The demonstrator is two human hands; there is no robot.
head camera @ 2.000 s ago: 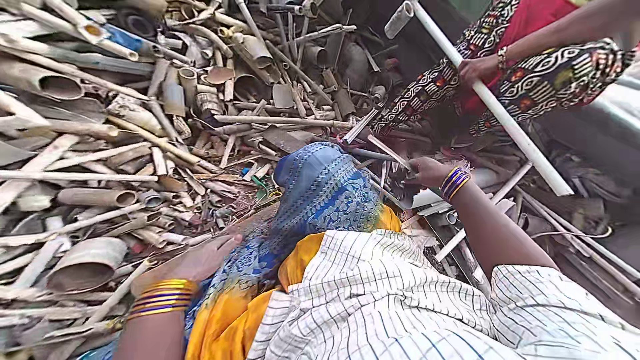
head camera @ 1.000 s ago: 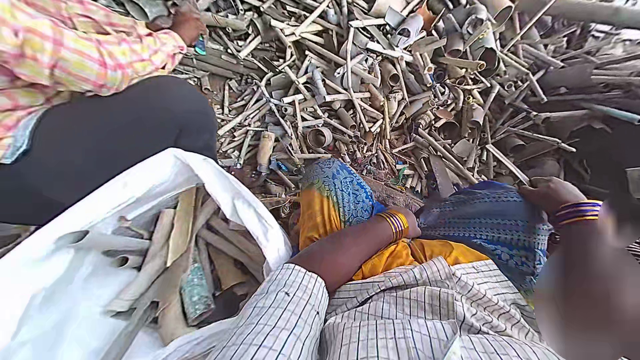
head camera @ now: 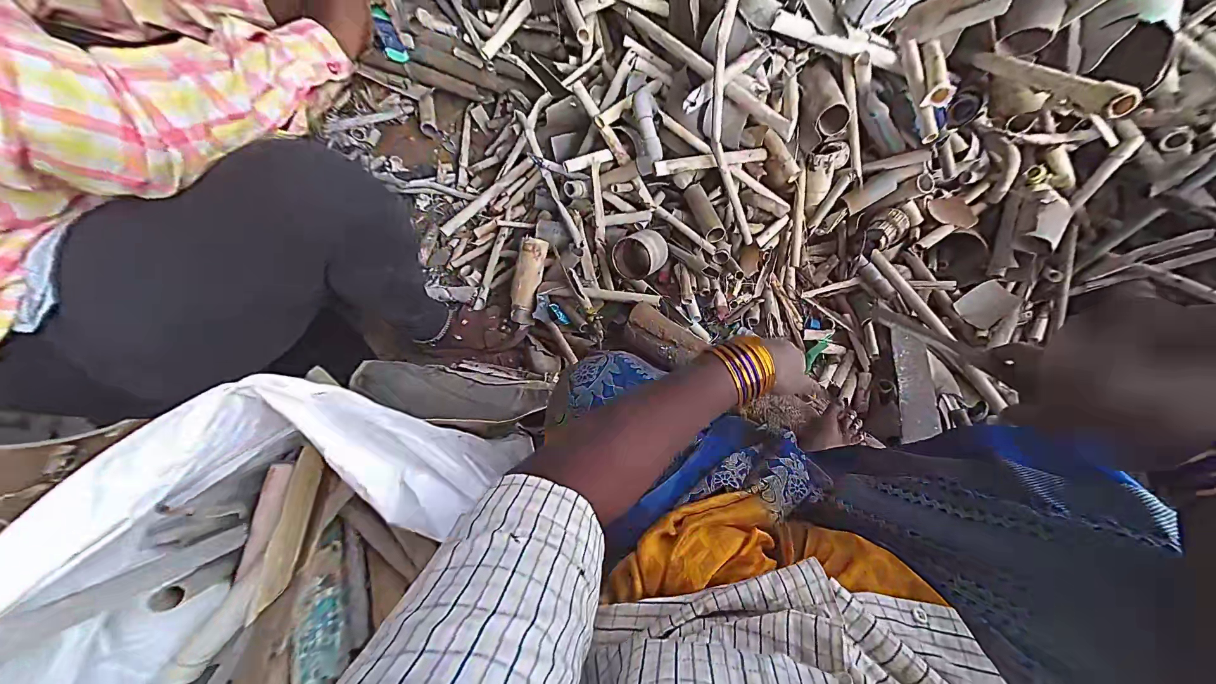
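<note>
My left hand, with yellow and purple bangles at its wrist, is over the near edge of a heap of plastic pipe pieces. It is just above my bare foot, and its fingers are mostly hidden, so any hold cannot be told. At the right, my right hand is a dark blur close to the pipe pieces and above a dark blue cloth; its grip cannot be made out. Blue patterned cloth and orange cloth cover my legs.
A white sack at the lower left holds pipe offcuts. Beyond it sits a person in dark trousers and a checked sleeve, with a foot by the heap. A short tan pipe lies near that foot.
The view has swung left since the earliest frame, bringing in the sack and the seated person. Since one second ago, my left hand has moved forward from my lap to the heap's edge.
</note>
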